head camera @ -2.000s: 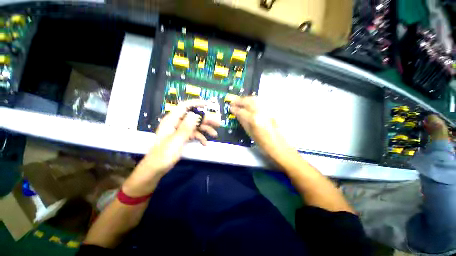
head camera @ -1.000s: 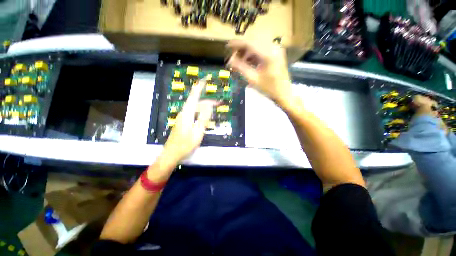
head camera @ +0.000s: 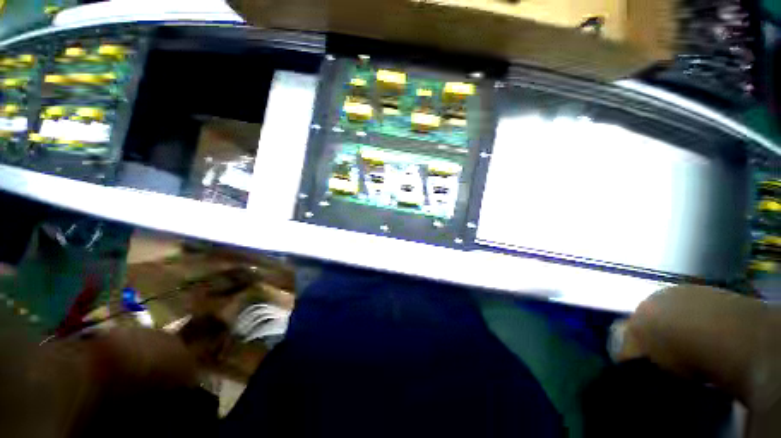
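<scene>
A black carrier (head camera: 385,228) lies on the conveyor in front of me. It holds green circuit boards (head camera: 402,141) with yellow blocks and, in the nearer row, several white parts with dark pieces on them. Neither hand is on the boards. A large blurred skin-coloured shape at the lower left, by my left hand or forearm (head camera: 128,368), is close to the camera. Another at the lower right, by my right hand or forearm (head camera: 706,334), is cut off by the edge. No fingers can be made out on either side.
The cardboard box (head camera: 548,38) stands behind the conveyor rail. A bright metal plate (head camera: 591,188) is right of the carrier. More boards (head camera: 81,103) lie at the far left, and others (head camera: 768,214) at the right edge. Cartons and bags are below the rail at left.
Both hands have left the board area and the box and are now low and blurred at the picture's sides. The view has shifted, so the carrier appears further right.
</scene>
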